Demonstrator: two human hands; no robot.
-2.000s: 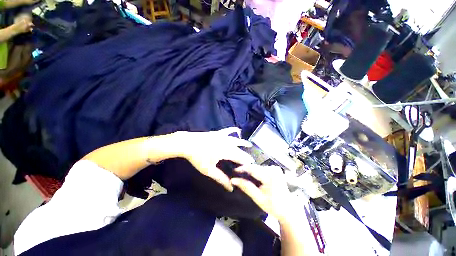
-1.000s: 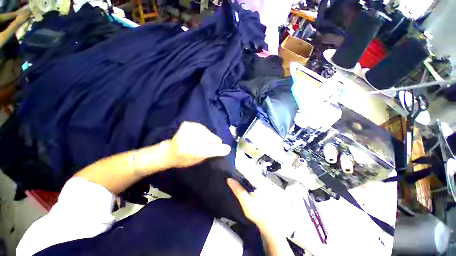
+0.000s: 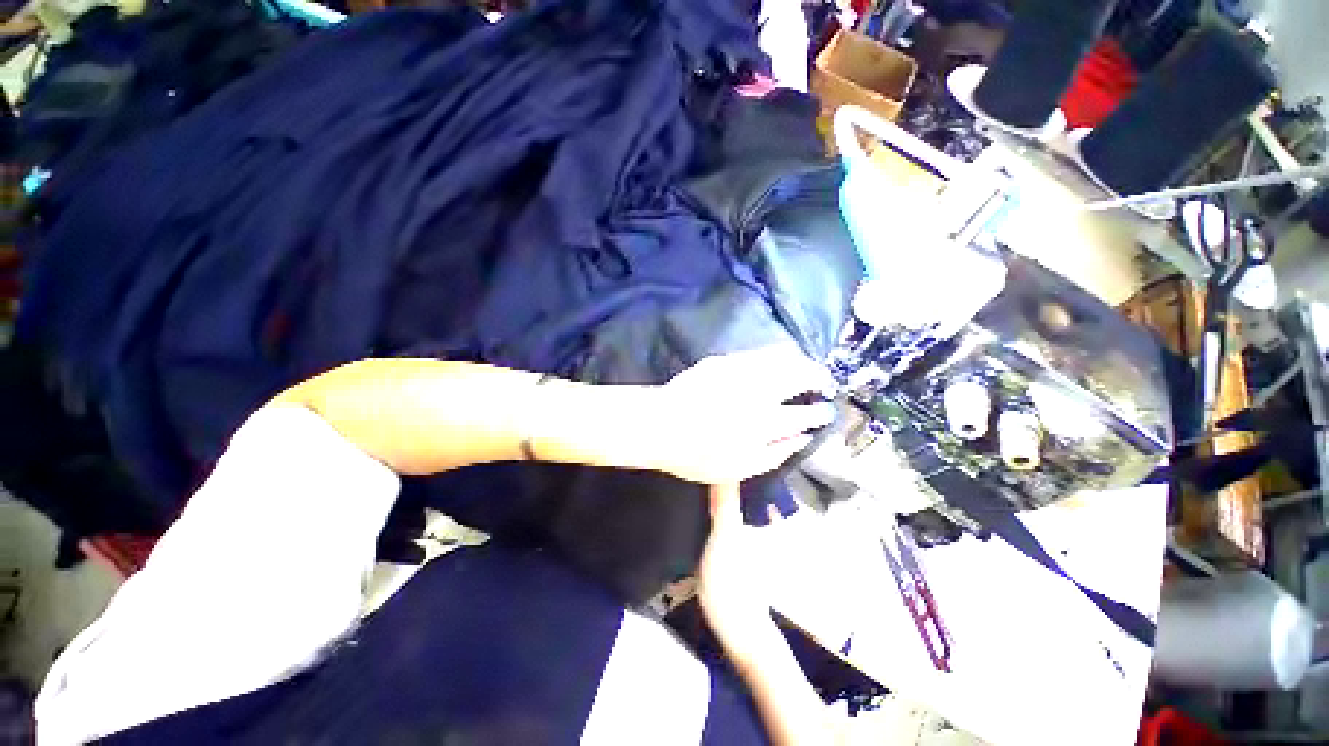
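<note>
The dark cut panel [image 3: 627, 517] hangs from my hands toward my lap, its edge near the needle area. My left hand [image 3: 751, 415] is at the presser foot and needle area [image 3: 860, 382], fingers pinched on cloth at the machine's left end. My right hand [image 3: 736, 539] is lower, partly hidden behind my left hand; its fingers cannot be made out. The overlock machine [image 3: 1042, 394] stands to the right, with two cream knobs [image 3: 968, 410] on top. Grey-black cloth [image 3: 802, 262] lies behind the needle area.
The navy garment pile [image 3: 335, 219] fills the left. Dark red snips [image 3: 918, 598] and a black strip [image 3: 1038, 554] lie on the white table. A cardboard box [image 3: 863, 76], black thread cones [image 3: 1178, 114] and hanging scissors [image 3: 1221, 255] are beyond. A white cone [image 3: 1239, 634] is lower right.
My left hand has moved right from the pile's edge to the needle area. My right hand's fingers are now hidden behind it. The camera view has shifted slightly.
</note>
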